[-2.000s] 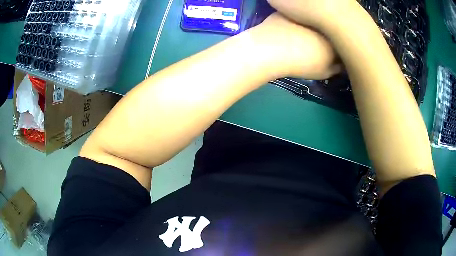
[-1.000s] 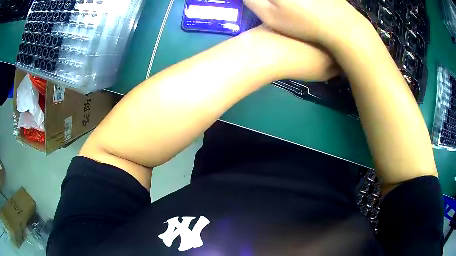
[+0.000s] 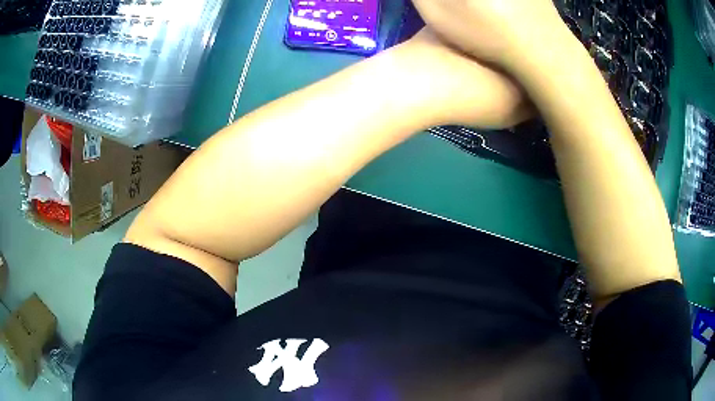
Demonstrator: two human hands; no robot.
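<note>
The black blister tray (image 3: 635, 70) lies on the green bench top at the upper right, partly hidden by my arms. My forearms cross over its near left part. My left hand (image 3: 498, 106) is over the tray, with my right wrist across it; its fingers are hidden. My right hand (image 3: 470, 23) is above it at the top edge, and its fingers are cut off. Whether either hand holds anything cannot be seen. Dark and shiny parts show in the tray's pockets.
A lit smartphone (image 3: 332, 23) lies left of the tray. Stacked clear parts trays (image 3: 117, 70) stand at the upper left, and another clear parts tray (image 3: 698, 168) lies at the right edge. An open cardboard box (image 3: 117, 184) stands below the bench at left.
My right hand moved a little left, then back right. My forearms stay crossed in nearly the same place. The phone screen now shows different content.
</note>
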